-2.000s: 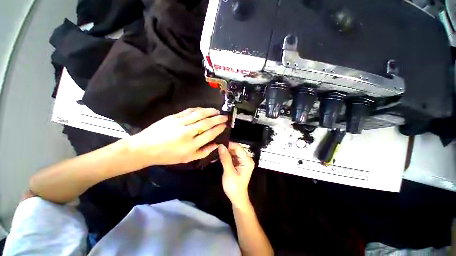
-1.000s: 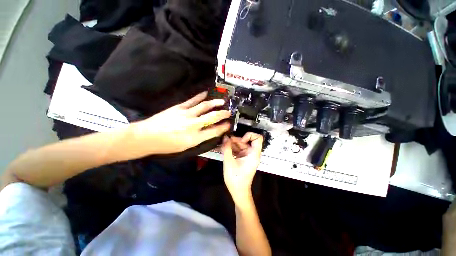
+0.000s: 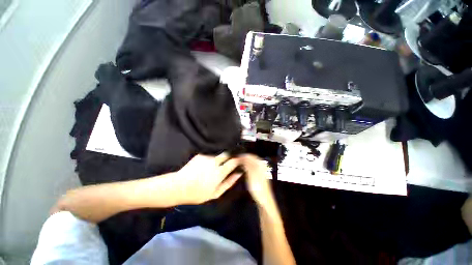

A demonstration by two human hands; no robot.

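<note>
Dark limp cloth (image 3: 196, 116) lies bunched left of the overlock machine (image 3: 326, 67) and runs down under my hands. My left hand (image 3: 209, 178) is at the table's front edge with its fingers on the cloth. My right hand (image 3: 253, 173) is blurred and meets my left fingertips at the cloth's edge, gripping it there. Both hands are below the presser foot area (image 3: 248, 116), apart from it. The fingertips are partly hidden by blur and dark cloth.
Four black tension knobs (image 3: 304, 115) stand on the machine's front. A black and yellow tool (image 3: 335, 158) lies on the white table (image 3: 383, 160). More dark cloth (image 3: 176, 20) is heaped at the far end. Part of another person's arm (image 3: 468, 215) shows at the right edge.
The view has shifted back, so the machine looks smaller. Both hands have moved from beside the presser foot down towards me, and the cloth has come away from the foot with them.
</note>
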